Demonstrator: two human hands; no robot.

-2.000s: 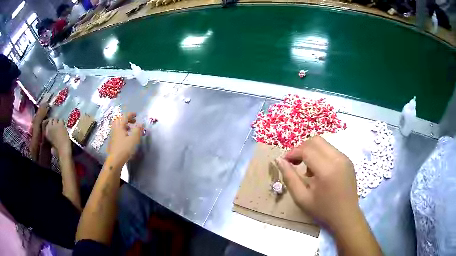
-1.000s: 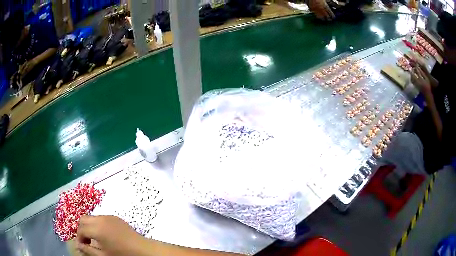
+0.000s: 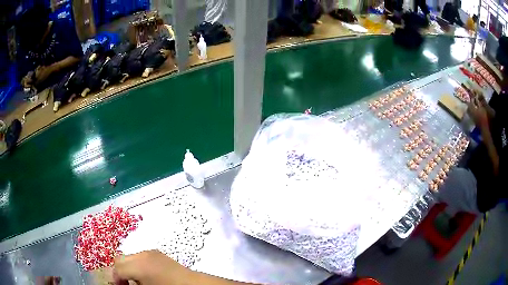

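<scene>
My right hand (image 3: 149, 268) is at the bottom edge, at the near side of a heap of red-and-white small parts (image 3: 106, 236). Its fingers are bent together and partly cut off; whether they hold a part cannot be told. A sliver of the cardboard pad (image 3: 100, 275) shows beside the fingertips. White rings (image 3: 186, 228) lie spread right of the heap on the metal bench. A small blurred brownish patch at the bottom left may be fingertips of my left hand (image 3: 50, 280), but it is too cut off to tell.
A large clear bag of white parts (image 3: 301, 200) bulges to the right. A white bottle (image 3: 193, 169) stands before the grey post (image 3: 248, 83). Beyond is the green belt (image 3: 145, 122). Rows of orange-pink pieces (image 3: 409, 122) and another person (image 3: 484, 133) are far right.
The view has turned from the pad and heap toward the right, bringing the bag and post into sight. Since one second ago, the scene has shifted slightly rightward; my right hand stays by the heap.
</scene>
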